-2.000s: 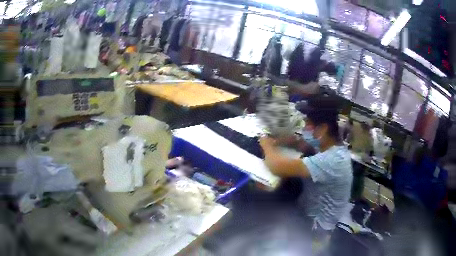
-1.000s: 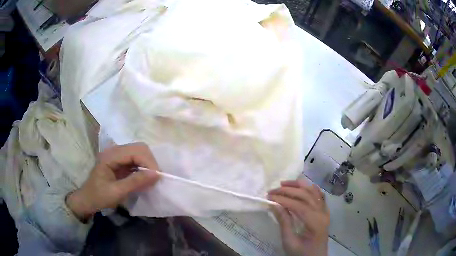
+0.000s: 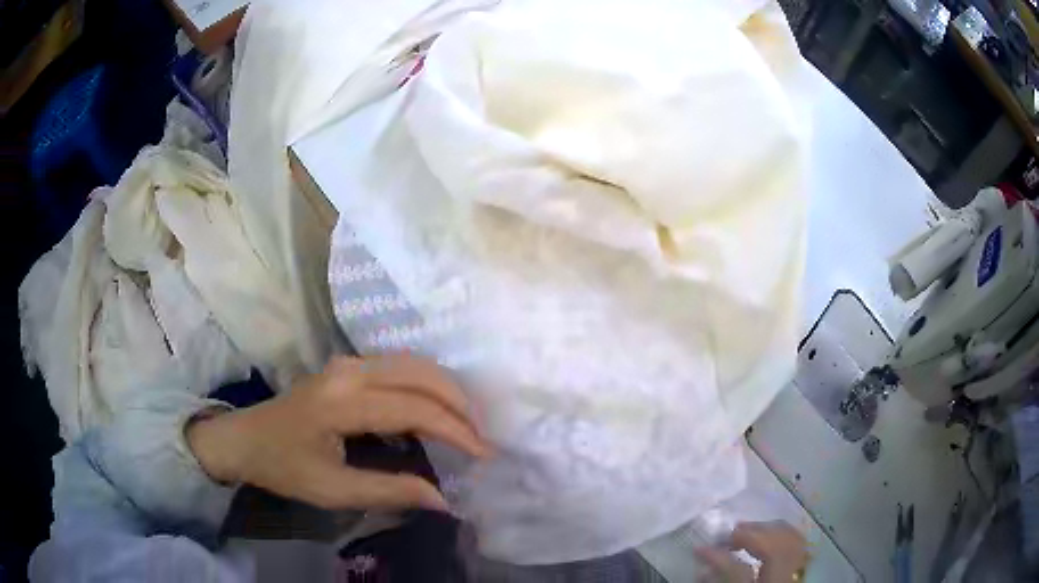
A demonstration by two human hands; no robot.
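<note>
A white textured fabric panel (image 3: 592,456) lies spread over the table's front edge. Smoother cream fabric (image 3: 684,148) is bunched behind it and joins its folds. My left hand (image 3: 353,433) is at the panel's left edge, thumb and fingers apart, fingertips at the cloth with no clear grip. My right hand (image 3: 758,555) is low, partly cut off by the bottom edge, just right of the panel's lower right corner. It is small and blurred, and whether it grips anything cannot be told.
The sewing machine head (image 3: 968,308) is at the right, over a pale needle plate (image 3: 837,347). Blue-handled snips (image 3: 903,544) and a dark slim tool (image 3: 948,535) lie in front of it. Cream pieces (image 3: 171,262) hang heaped at the left. A blue stool-like object (image 3: 74,131) is behind.
Both hands have left the folded edge held between them, and the panel now lies flatter. My right hand is lower and further right. The view has shifted, moving the cloth and machine rightward.
</note>
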